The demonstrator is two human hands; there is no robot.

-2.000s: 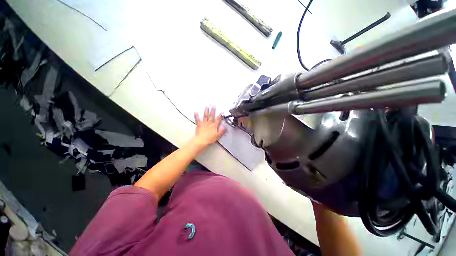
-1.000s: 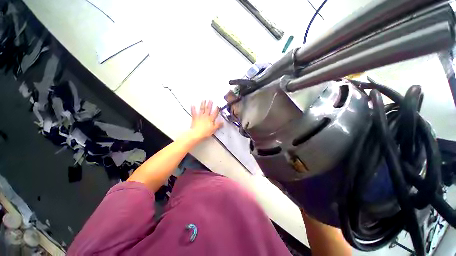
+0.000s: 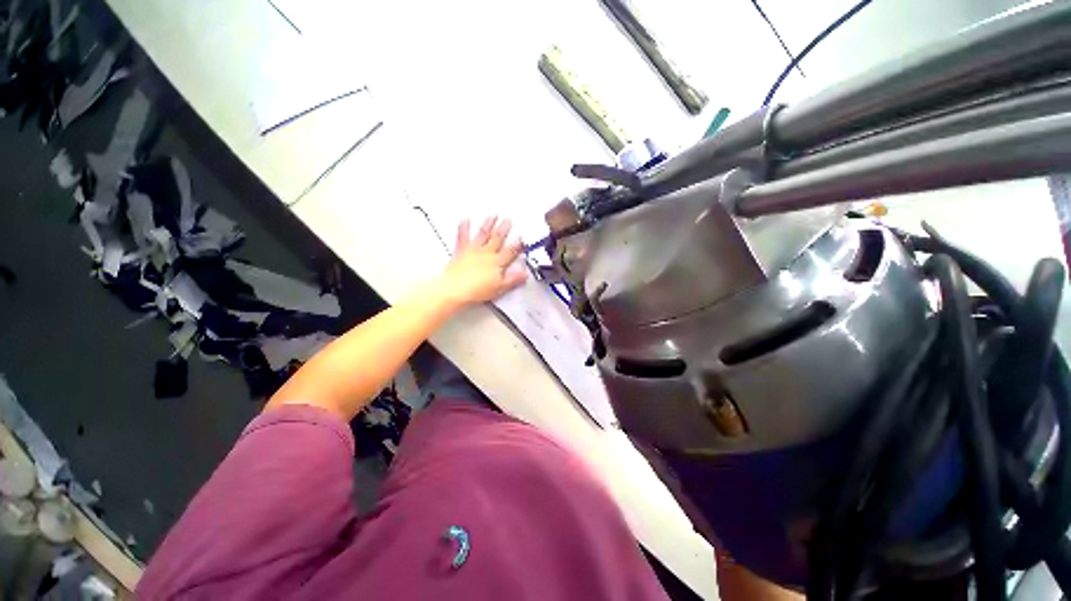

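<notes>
The straight knife cutting machine (image 3: pixel 752 340), silver and blue with a coiled black cable (image 3: pixel 963 434), fills the right of the view. My left hand (image 3: pixel 484 264) lies flat with fingers spread on the white-topped fabric lay (image 3: pixel 546 323), just left of the machine's front. It holds nothing. A thin dark cut edge runs beside the hand. Only my right forearm (image 3: pixel 758 587) shows below the machine; the right hand is hidden behind the motor, so its grip does not show. The knife and base plate are mostly hidden.
Two bar weights (image 3: pixel 581 98) lie beyond the machine, with a small green tool (image 3: pixel 718 121) near them. A power cable (image 3: pixel 810 47) trails at the top right. Cut lines and a pale cut piece (image 3: pixel 308 103) are at the upper left. Scraps (image 3: pixel 176 270) litter the dark floor at left.
The machine looks larger and sits closer in view. The bar weights and cut lines have shifted right in the picture. My left hand stays flat beside the machine's front.
</notes>
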